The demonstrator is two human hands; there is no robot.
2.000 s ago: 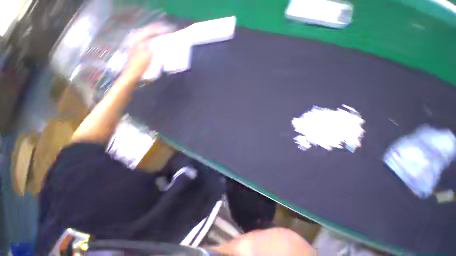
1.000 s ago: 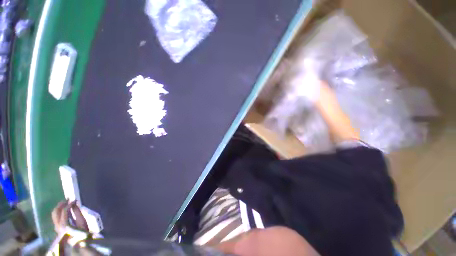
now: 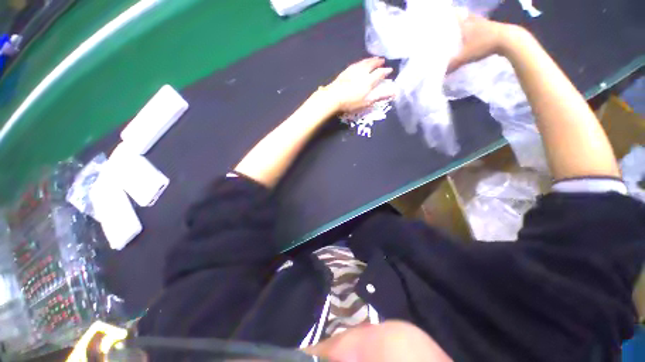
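My right hand (image 3: 475, 44) is closed on a bunch of clear plastic bags (image 3: 424, 78) above the dark bench; the bags partly hide its fingers. My left hand (image 3: 362, 86) is over the heap of tiny white parts (image 3: 366, 121), palm down with fingers spread towards the bags, and covers part of the heap. I cannot tell if it holds anything. White plastic cases (image 3: 154, 119) lie at the left of the bench, several together, one beside cloudy film.
A clear blister tray (image 3: 53, 272) with red and green rows is at the far left. Another white case (image 3: 293, 6) lies on the green border (image 3: 212, 49). A cardboard box (image 3: 463, 205) with clear bags is below the near edge. More bags hang over that edge at right.
My right hand has come up from the box of bags to the bench with a bunch of bags. My left hand has moved from the white cases to the heap of tiny parts.
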